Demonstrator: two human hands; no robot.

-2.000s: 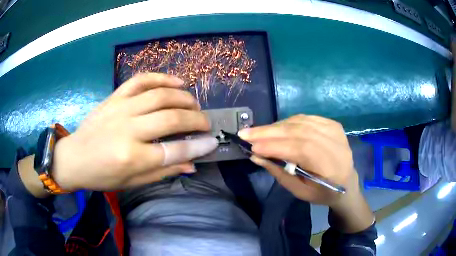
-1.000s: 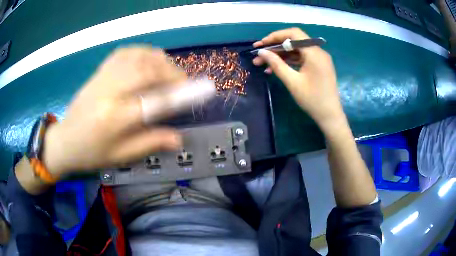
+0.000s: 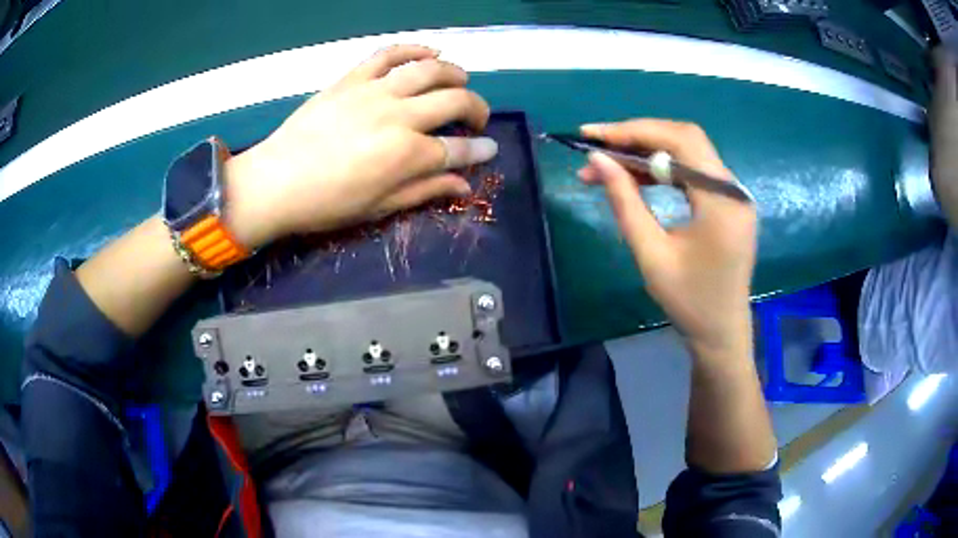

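My left hand (image 3: 368,152), with a whitish finger cot on one finger, lies over the heap of copper coils (image 3: 478,200) in the black parts tray (image 3: 538,252). Whether its fingers hold a coil cannot be told. My right hand (image 3: 683,210) holds the tweezers (image 3: 672,168) above the green surface, just right of the tray; their dark tip points left towards the tray's rim. The grey fixture plate (image 3: 347,336) lies across the tray's near edge, close to my lap. It shows a row of several nests and shiny screws at both ends.
The green tabletop (image 3: 819,158) has a white stripe (image 3: 588,53) beyond the tray. Grey fixture plates (image 3: 772,13) are stacked at the far right. A blue stool (image 3: 809,347) stands below the table's right side. Part of another person, a grey sleeve (image 3: 909,305), shows at the right edge.
My left hand has moved off the plate and up over the coils. My right hand has gone from the plate, with the tweezers, to the tray's right side. The whole plate now shows.
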